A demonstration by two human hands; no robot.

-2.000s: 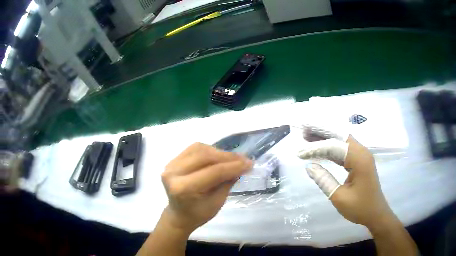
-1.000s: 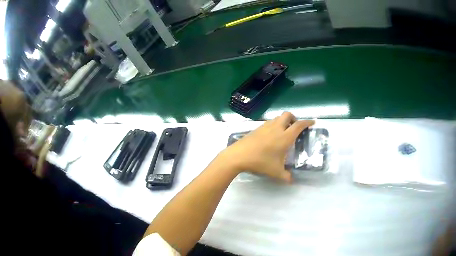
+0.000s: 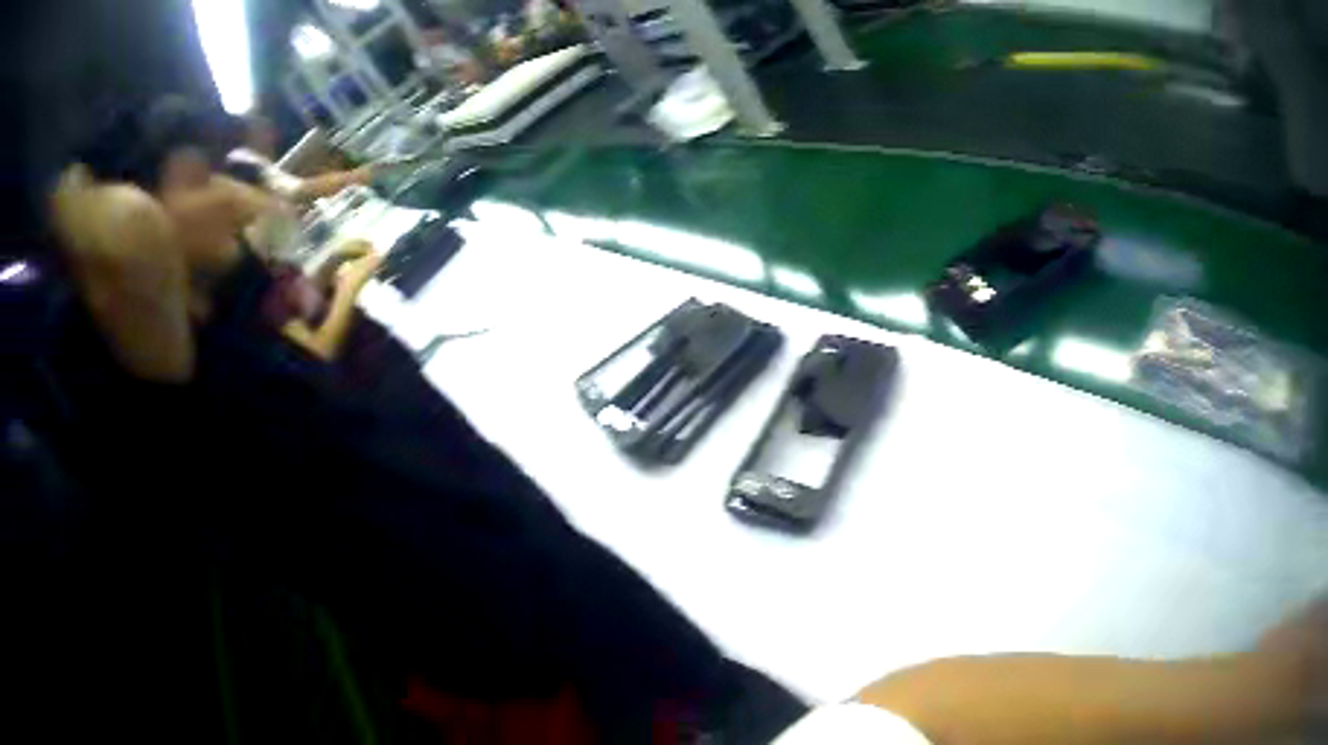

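Black device housings lie on the white bench cover, window end toward me. Beside them, to the left, several more black housings lie overlapped. A stack of black housings lies on the green belt. A crinkled clear plastic bag with dark and pale contents lies on the belt near its edge at the right. My left forearm and white cuff cross the lower right; my left hand is blurred and cut off by the right edge, so its fingers are hidden. My right hand is not in view.
The green belt runs behind the bench. At the left, another person in dark clothing sits close to the bench, with a hand near dark parts. A yellow tool lies beyond the belt. Grey machine legs stand behind.
The view has swung left, shifting the housings rightward in the picture. The clear bag, under my left hand on the bench before, now shows on the belt, released. My left hand has moved to the right edge.
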